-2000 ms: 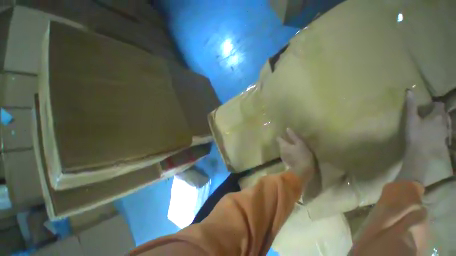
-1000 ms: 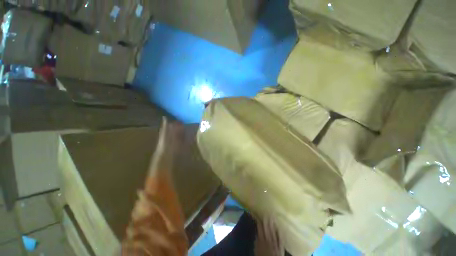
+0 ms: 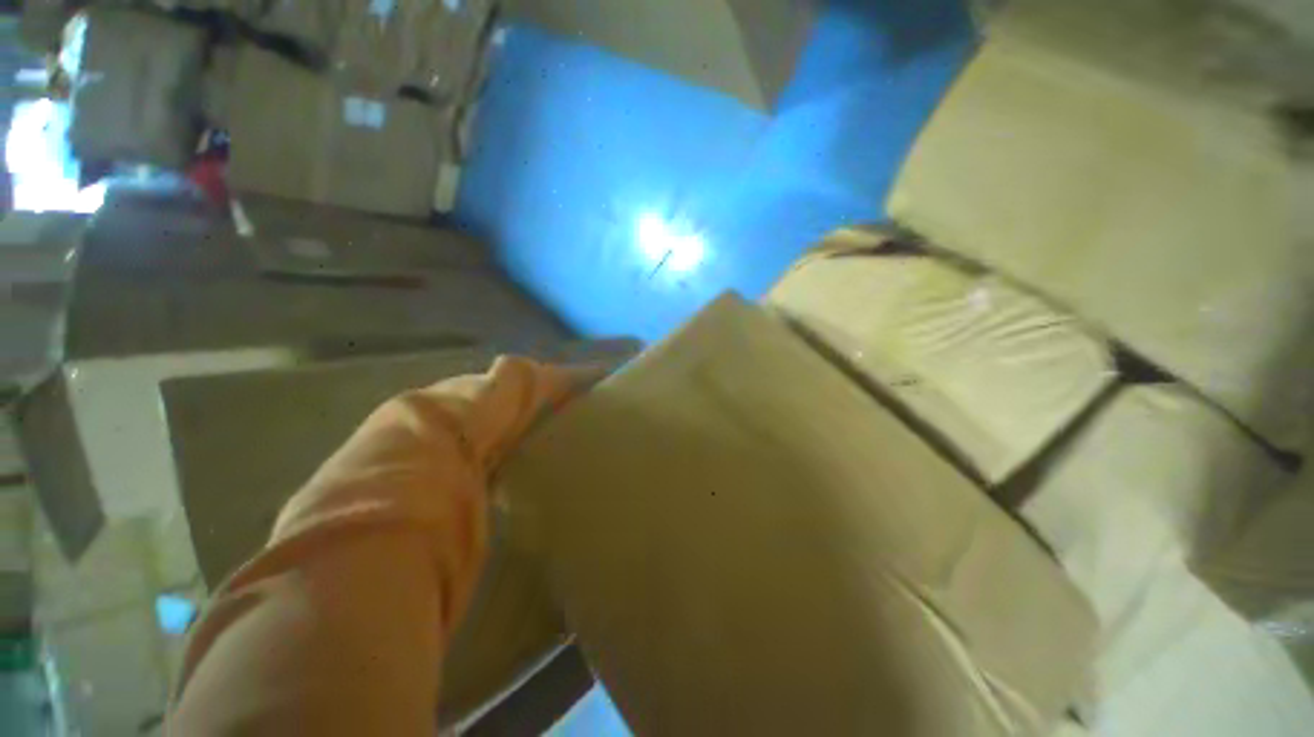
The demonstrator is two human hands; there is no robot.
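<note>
A kraft-wrapped bundle fills the lower middle of the view, tilted and close to me. My left arm in an orange sleeve reaches in from the lower left. My left hand is blurred and partly hidden at the bundle's upper left edge; whether its fingers grip the bundle cannot be told. My right hand is not in view.
More kraft-wrapped bundles are piled on the right. A large brown carton lies under my left arm, with more cartons at upper left. Blue floor shows between.
Both hands were on a large bundle at right; a bundle now sits apart from the pile, closer to me. My left hand moved left, then to this bundle's edge. My right hand left view.
</note>
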